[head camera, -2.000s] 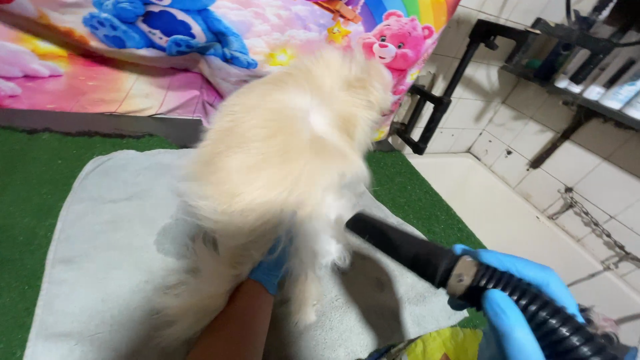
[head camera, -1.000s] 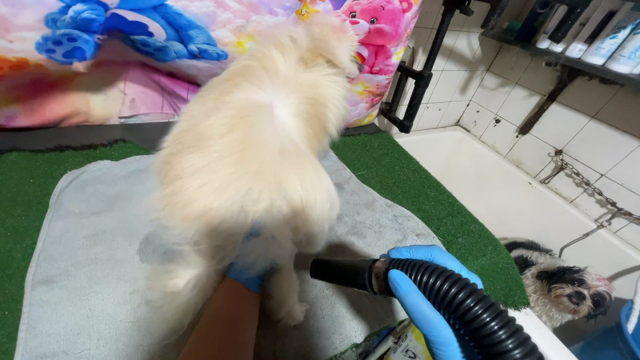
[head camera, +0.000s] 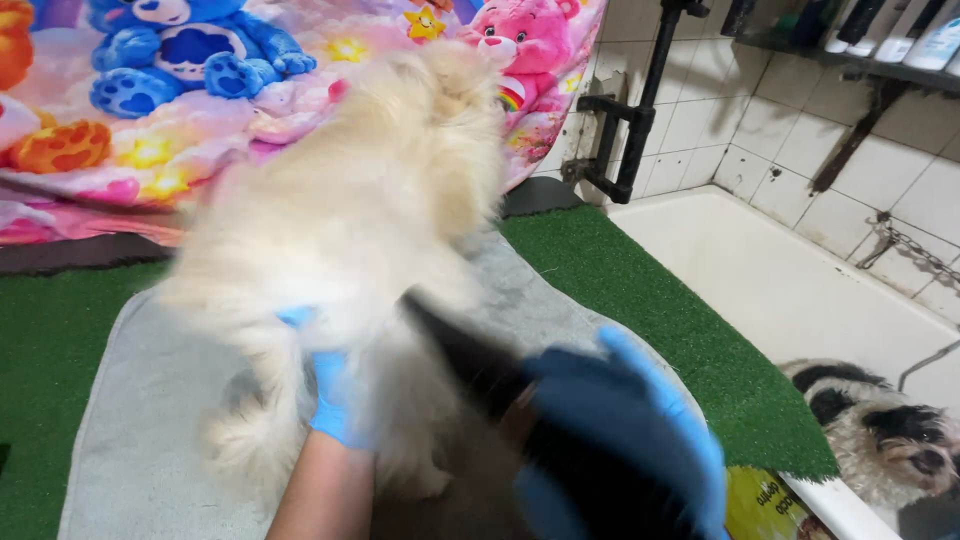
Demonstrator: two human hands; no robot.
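Note:
A cream long-haired dog [head camera: 330, 202] stands with its rear toward me on a grey towel [head camera: 172, 420]. My left hand [head camera: 334, 394], in a blue glove, reaches between its hind legs and touches its underside; the fingers are mostly hidden by fur. My right hand [head camera: 622, 427], also gloved in blue and blurred by motion, is wrapped around a black dryer hose [head camera: 592, 480]. The black nozzle [head camera: 465, 349] points at the fur of the dog's hind leg, close to it or touching; which of the two is unclear.
Green artificial turf [head camera: 675, 337] lies under the towel. At right is a white tub [head camera: 750, 255] with a wet black-and-white dog [head camera: 885, 427]. A black metal bracket [head camera: 637, 127], a shelf of bottles [head camera: 825, 56] and a cartoon-bear cloth [head camera: 300, 97] stand behind.
The nozzle has come up against or near the hind leg, from lower beside it one second ago. The wet dog in the tub, out of view two seconds ago, shows now.

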